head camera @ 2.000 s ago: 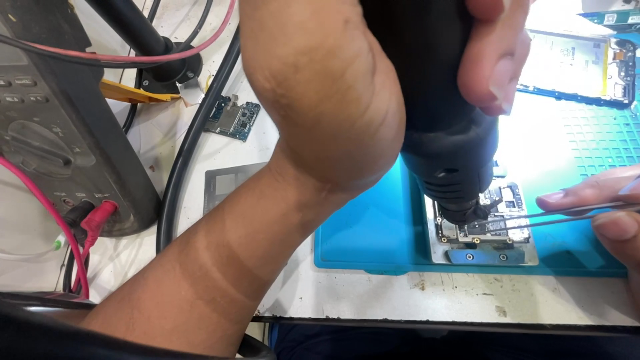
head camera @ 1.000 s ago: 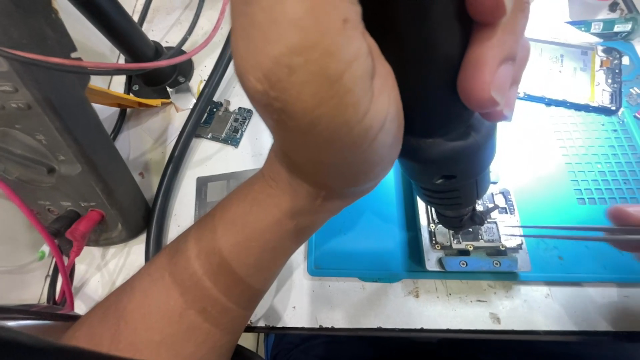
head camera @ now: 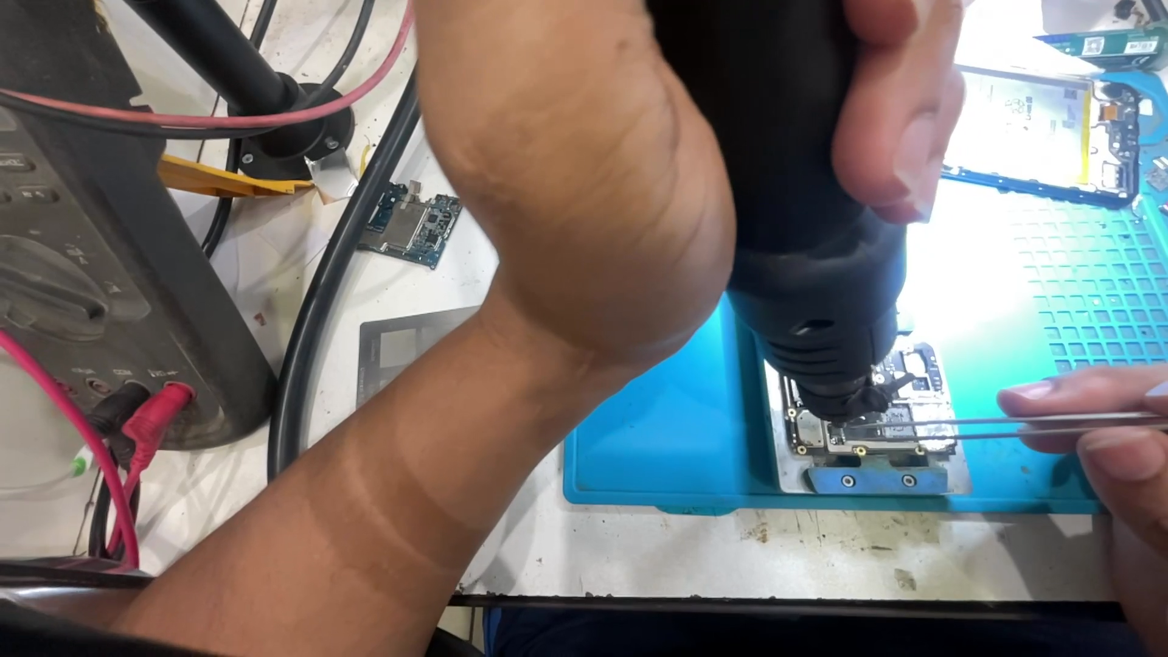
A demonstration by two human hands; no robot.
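My left hand (head camera: 593,182) is wrapped around the black handle of a hot air gun (head camera: 812,246), whose nozzle points down at a phone circuit board (head camera: 899,422). The board lies in a metal holder (head camera: 876,480) on a blue silicone mat (head camera: 657,447). From the right, my right hand (head camera: 1095,429) pinches thin metal tweezers (head camera: 995,427), their tips over the board just under the nozzle. Whether the tips touch a part cannot be told. The nozzle hides some of the board.
At the left stand a multimeter (head camera: 82,237) with plugged leads and a black stand base (head camera: 297,132). A thick black cable (head camera: 319,301) runs past a second circuit board (head camera: 415,224) and a metal stencil (head camera: 388,342). An opened phone (head camera: 1031,132) lies at the upper right.
My right hand drew back to the right, then came in again with the tweezers over the board. My left hand keeps the hot air gun above the board.
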